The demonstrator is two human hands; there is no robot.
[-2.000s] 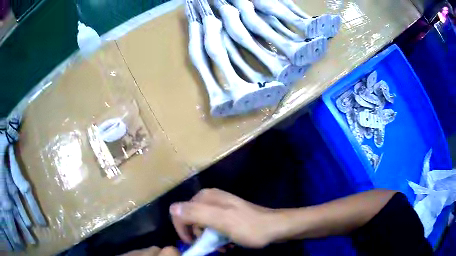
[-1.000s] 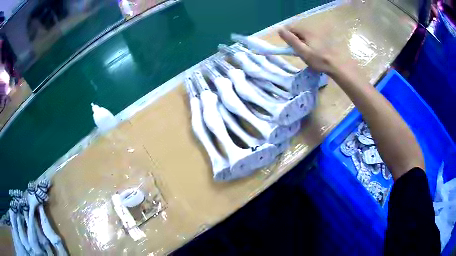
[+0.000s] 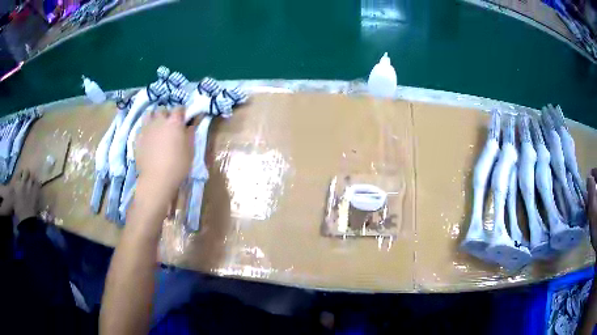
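Observation:
My left hand [image 3: 163,150] is over the pile of assembled legs [image 3: 118,147] at the left, with its fingertips among the black-striped feet. It hides part of the pile, and I cannot tell whether it grips a leg. My right hand [image 3: 593,203] is at the right rim, mostly cut off, beside the unassembled legs [image 3: 505,190]. These lie with flat grey ends toward me. A small white oval glue dish [image 3: 366,196] sits on the stained, film-wrapped glue board [image 3: 357,229], with a thin pale stick across it.
A white glue bottle [image 3: 383,77] stands at the far bench edge, and another bottle [image 3: 93,90] is farther left. A neighbouring worker's hands [image 3: 23,195] are at the far left beside more legs [image 3: 14,141]. The blue parts bin [image 3: 553,294] is at lower right. A green conveyor belt [image 3: 281,46] runs behind.
The view has swung left. My left hand has come into view over the assembled legs. My right hand, earlier above the unassembled legs, is now at the right rim.

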